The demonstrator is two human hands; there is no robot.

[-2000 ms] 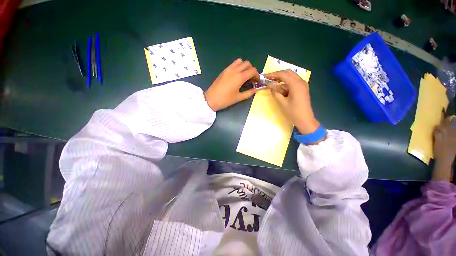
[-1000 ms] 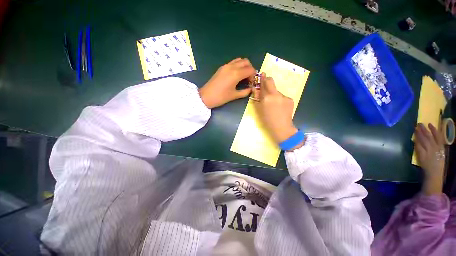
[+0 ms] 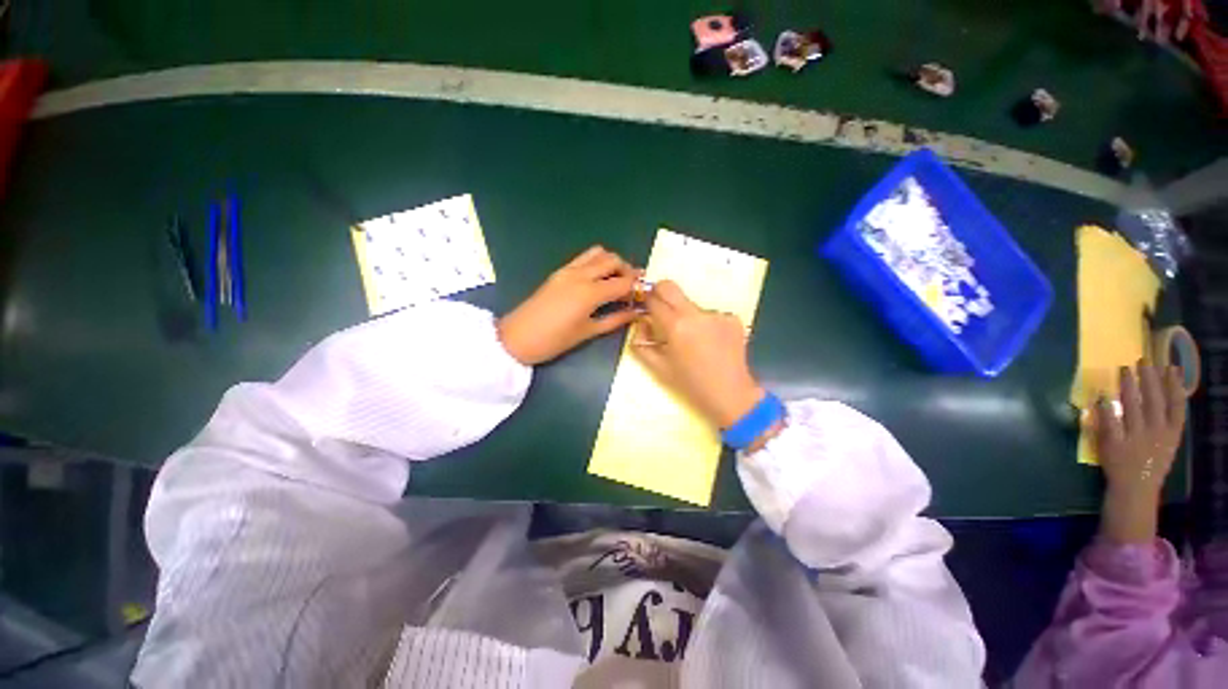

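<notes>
My left hand (image 3: 572,307) holds a small electronic module (image 3: 642,287) at its fingertips, over the left edge of the yellow release paper sheet (image 3: 660,431). My right hand (image 3: 698,353) has its fingertips against the module, with the blue wristband (image 3: 753,421) on the wrist. The fingers mostly hide the module. Whether my right hand holds tweezers or a white piece cannot be told. Small marks show near the yellow sheet's top edge. The blue parts bin (image 3: 1007,303) with many white bits stands to the right.
A white-faced sticker sheet (image 3: 424,253) and blue pen-like tools (image 3: 225,263) lie left. Several modules (image 3: 800,50) sit on the belt beyond the pale rail (image 3: 539,89). At right, a neighbour's hand (image 3: 1142,438) rests by spare yellow sheets (image 3: 1112,310) and a tape roll (image 3: 1180,359).
My right hand has turned from palm-side grip to fingertips down at the module. The view has tilted up, showing more of the belt and modules. The neighbour's hand has come onto the yellow sheets.
</notes>
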